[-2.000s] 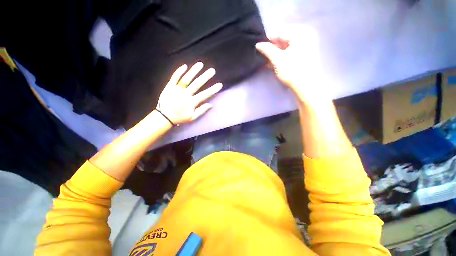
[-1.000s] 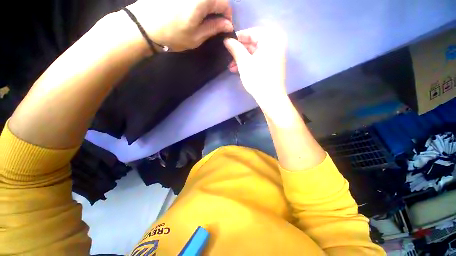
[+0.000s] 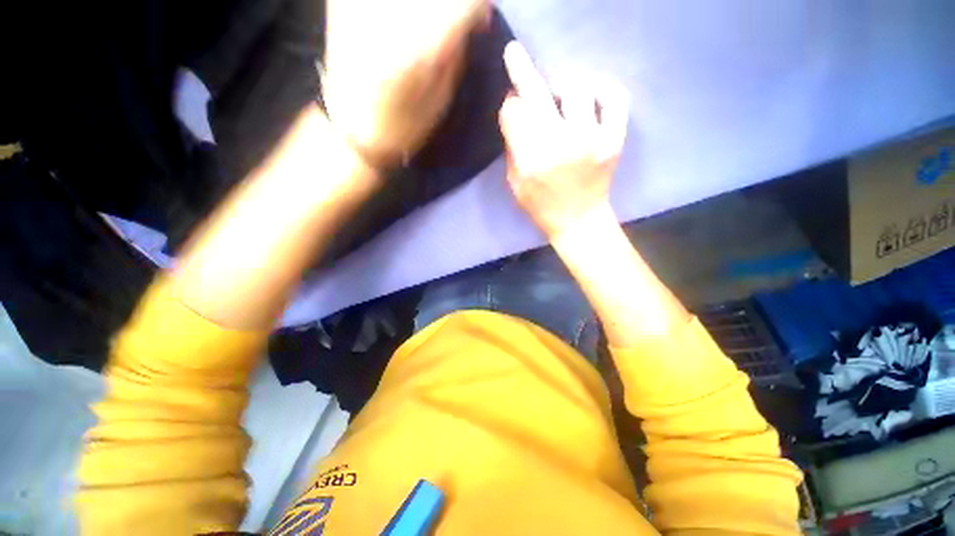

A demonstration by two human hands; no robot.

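Note:
The black garment (image 3: 450,141) lies on the pale lilac-white table cover (image 3: 723,115), its straight edge running beside my right hand. My left hand (image 3: 403,79) is over the garment near its far right part, blurred and overexposed; its fingertips cannot be made out, so its grip is unclear. My right hand (image 3: 560,141) is at the garment's right edge, mostly over the pale cover, with its fingers apart and the index finger pointing away along the edge. It holds nothing visible.
More black cloth (image 3: 73,262) hangs at the left. Below the table at the right are a brown carton (image 3: 906,215), a blue sheet (image 3: 817,304), a dark crate (image 3: 738,340) and a heap of black and white scraps (image 3: 880,382). White material (image 3: 298,429) lies at lower left.
Both hands were pinching the garment's right edge together. My left hand has turned and blurred with motion; my right hand has let go of the edge and spread its fingers.

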